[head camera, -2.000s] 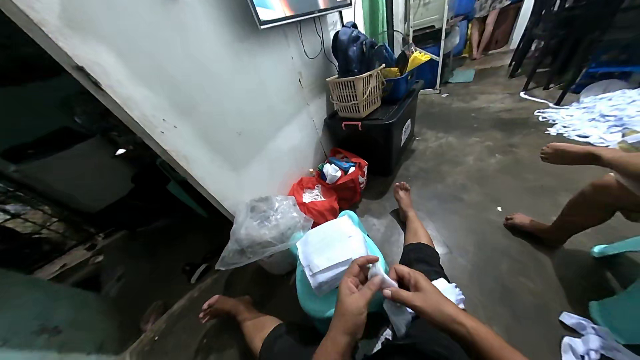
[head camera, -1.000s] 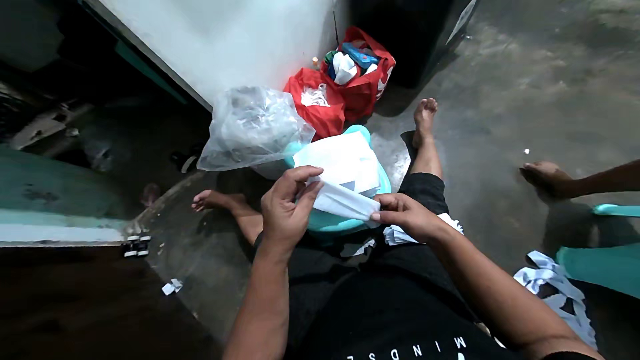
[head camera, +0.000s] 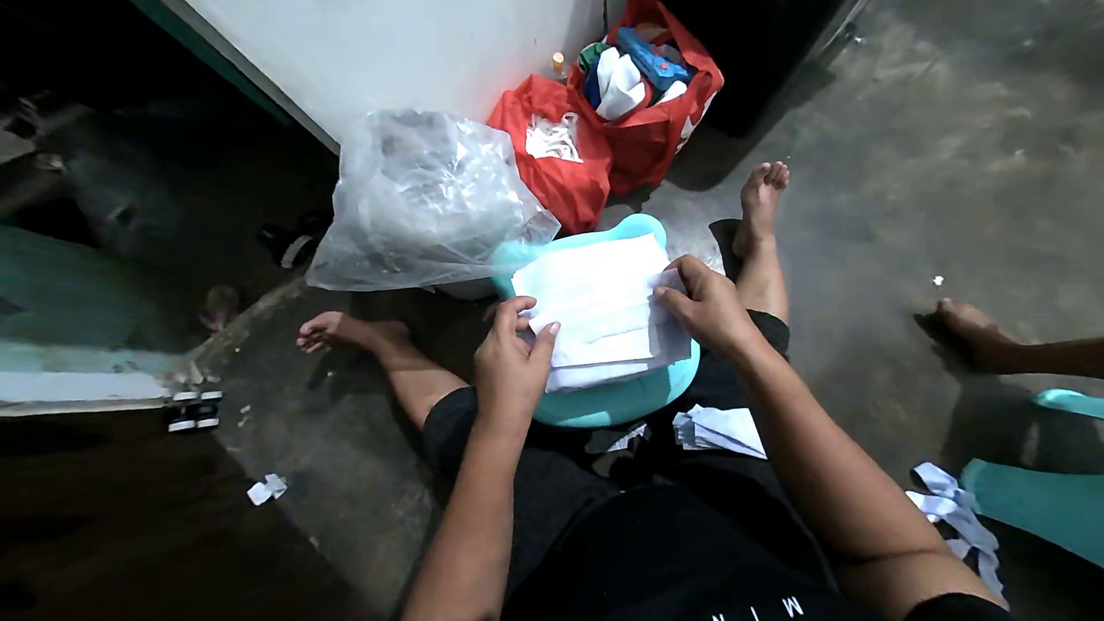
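Between my legs stands a turquoise plastic stool point(head camera: 604, 407) with white flat pieces point(head camera: 595, 267), cloth or paper, stacked on its seat. A white strip point(head camera: 599, 317) lies stretched across the stack, its ends pinched by my two hands. My left hand point(head camera: 516, 358) grips the left end between thumb and fingers. The right end is between the thumb and fingers of my right hand point(head camera: 703, 302). More folded white pieces point(head camera: 718, 429) rest on my lap, beside my right forearm.
Beyond the stool are a clear plastic bag point(head camera: 423, 203) and two red bags, one with white cords point(head camera: 552, 194), one with mixed cloth point(head camera: 660, 138). At right are another person's foot point(head camera: 979, 335), a teal stool point(head camera: 1039, 500) and white strips point(head camera: 962, 517). White scraps point(head camera: 266, 489) lie at left.
My hands have moved forward with the white strip, which was held nearer my body a second ago and now lies over the stack. The view tilted down since the first frame.
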